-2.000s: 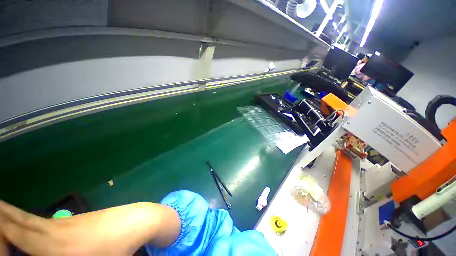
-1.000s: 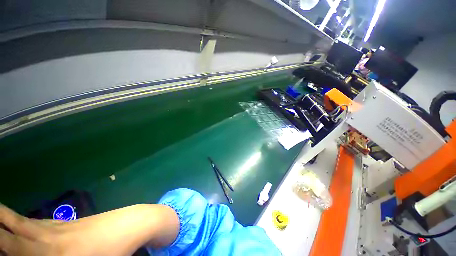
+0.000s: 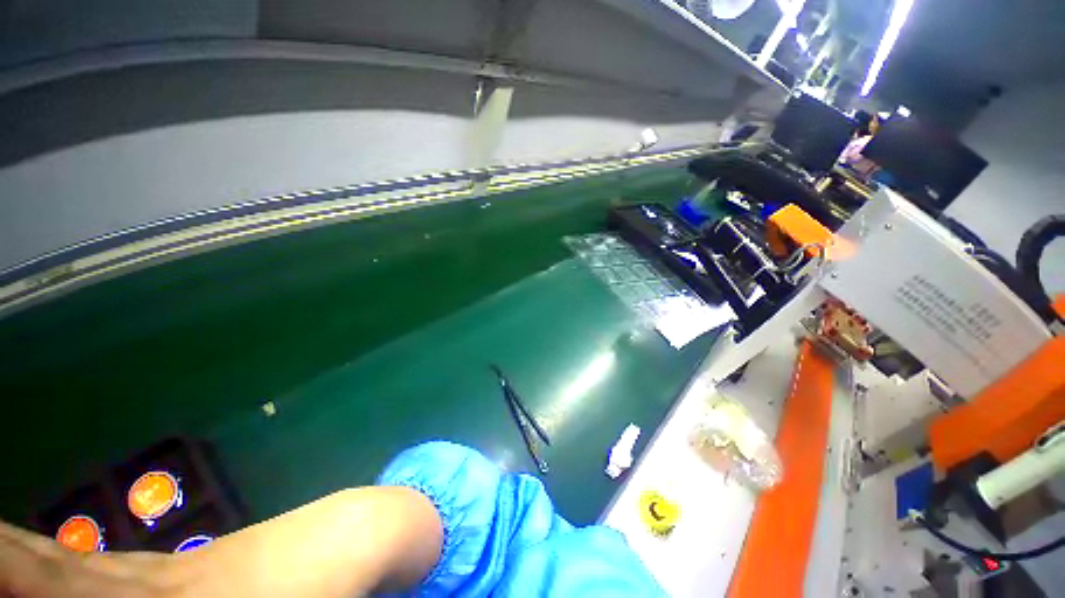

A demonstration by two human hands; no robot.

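Observation:
A black pocket tray [image 3: 216,496] lies at the lower left on the green mat, partly hidden by my forearm. A round module glowing orange [image 3: 154,496] sits in one pocket. A second orange module [image 3: 79,534] is at its left, and the edge of a blue-glowing one [image 3: 193,544] shows above my wrist. My right hand [image 3: 58,572] reaches in from the blue sleeve, cut off by the lower left edge; its fingers are out of the picture, so what it holds is hidden. My left hand is not in view.
Dark tweezers [image 3: 520,418] and a small white item [image 3: 623,451] lie on the green mat [image 3: 385,397]. A clear gridded sheet [image 3: 631,280] and black trays [image 3: 666,240] are farther back. The orange-and-white machine [image 3: 934,292] stands at right, with a yellow disc [image 3: 659,512] on its bed.
The visible module's glow went from green to blue to orange. More of the tray and two further glowing modules now show. My right hand sits slightly lower; the view has shifted a little.

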